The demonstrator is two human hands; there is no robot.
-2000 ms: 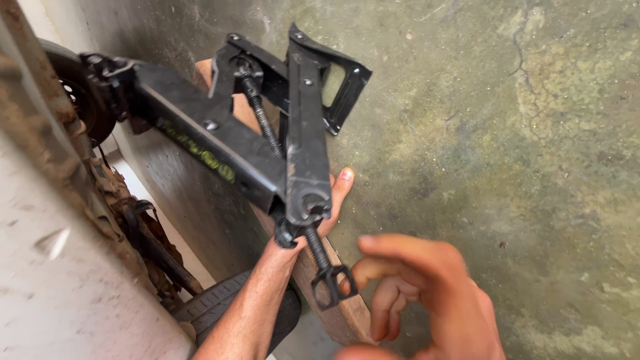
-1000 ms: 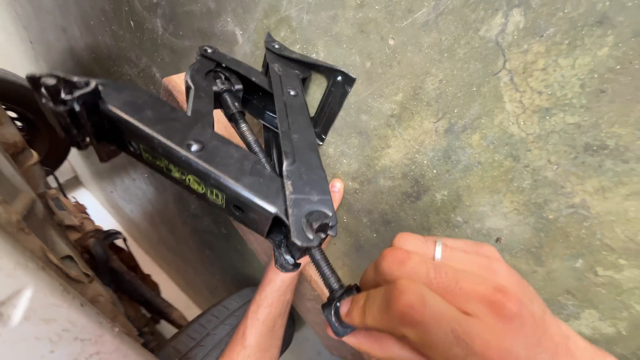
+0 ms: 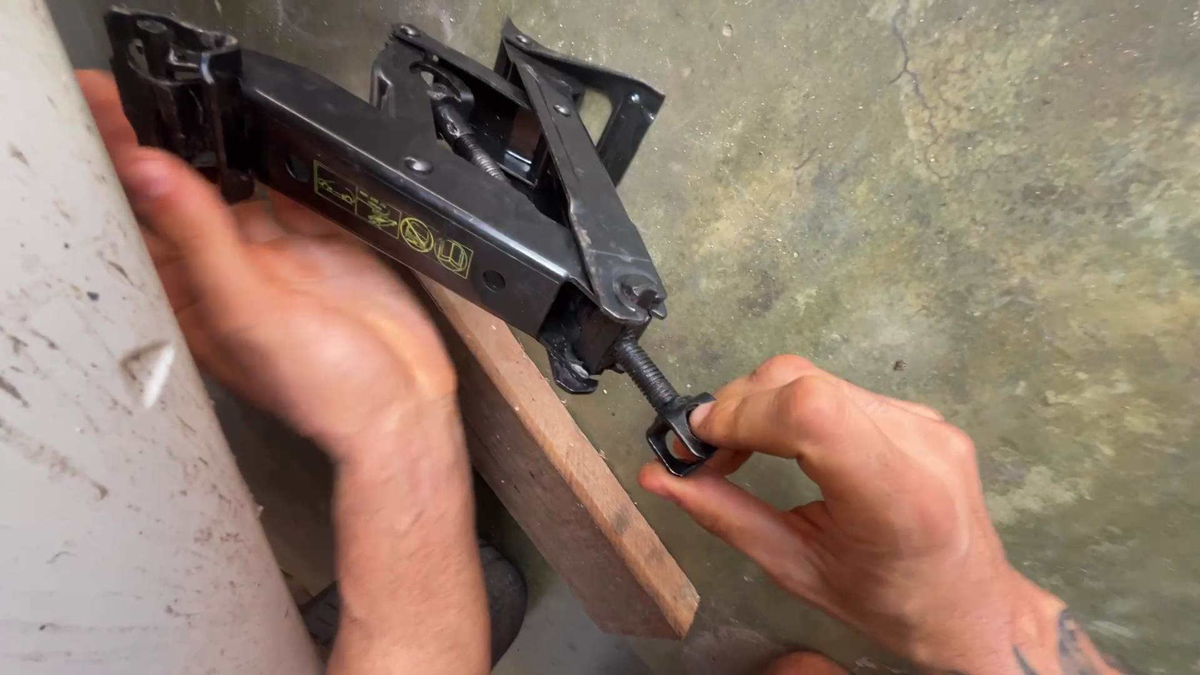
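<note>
A black steel car jack (image 3: 403, 178) with hinged arms and yellow pictograms runs across the upper left of the head view. Its threaded screw (image 3: 647, 370) ends at the lower right in a metal loop (image 3: 680, 436). The thumb and fingers of my right hand (image 3: 834, 487) pinch that loop. My left hand (image 3: 291, 309), partly blurred, is beneath the jack's left end, palm up with the fingers spread. Some of its fingers pass behind the jack, so whether they touch it cannot be told.
A scuffed, pale vehicle body panel (image 3: 103, 422) fills the left edge. A wooden block (image 3: 572, 469) lies below the jack on the stained concrete floor (image 3: 891, 234). Part of a dark, rounded object (image 3: 502, 600) shows behind my left forearm.
My right hand, apart from the loop two seconds ago, now grips it. My left hand has moved from behind the jack's screw end to beneath its left end. The view has shifted closer.
</note>
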